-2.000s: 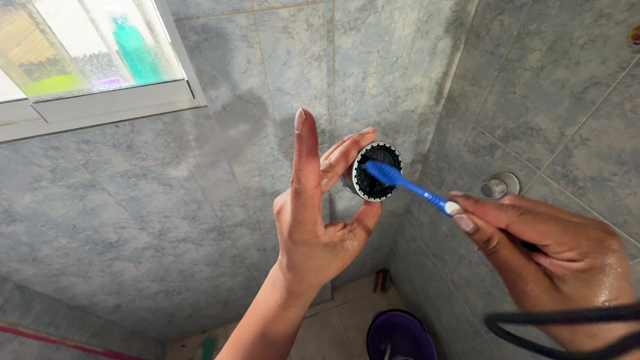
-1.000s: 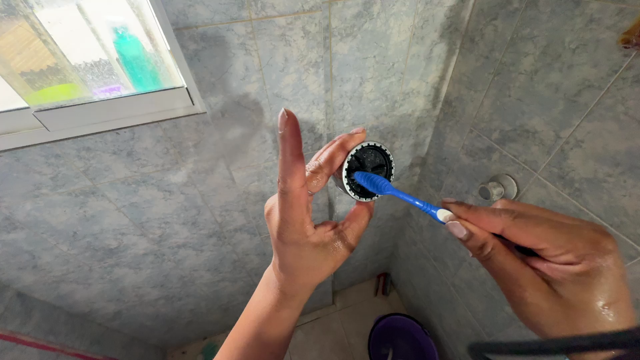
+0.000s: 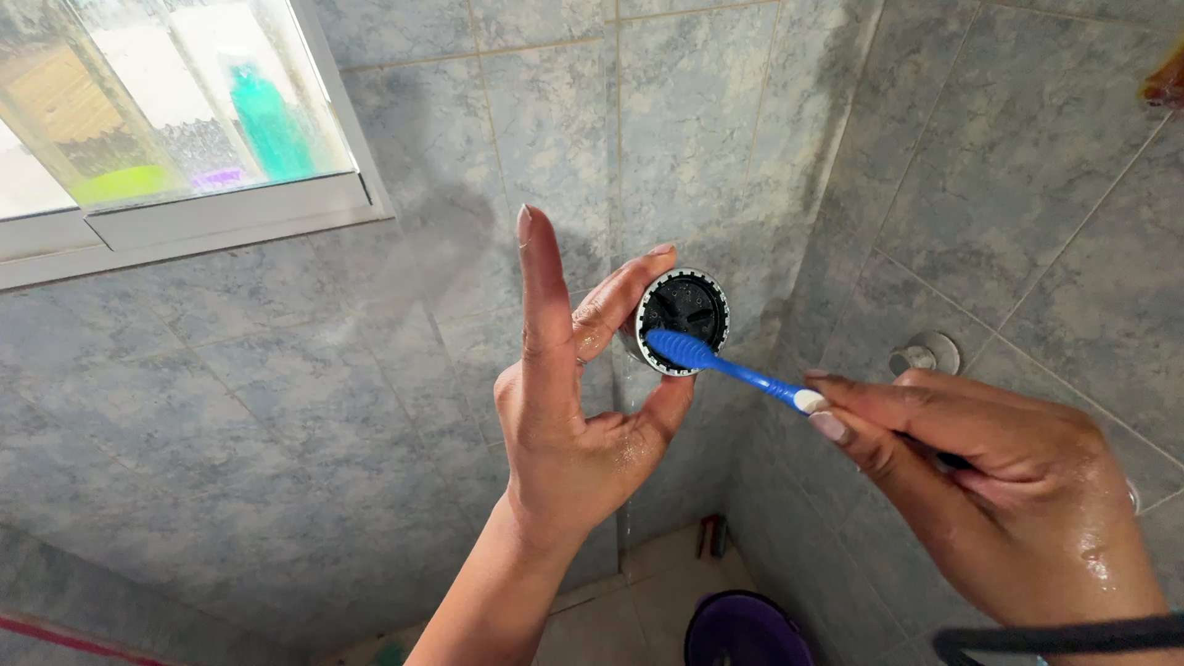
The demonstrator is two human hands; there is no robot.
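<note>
My left hand grips a small round part with a black inside and a notched pale rim, its open face turned toward the camera. The index finger points up, away from the part. In my right hand is a blue toothbrush, pinched near a white spot on its handle. The brush head lies over the lower left of the part's rim and inside; its bristles face away and are hidden. Both hands look wet, and drops fall below the part.
Grey tiled walls meet in a corner behind my hands. A framed window is at upper left, with a green bottle behind the glass. A round metal wall fitting is at right. A purple bucket stands on the floor.
The brush head has moved within the round part, from its middle toward its lower left edge. Both hands keep their hold.
</note>
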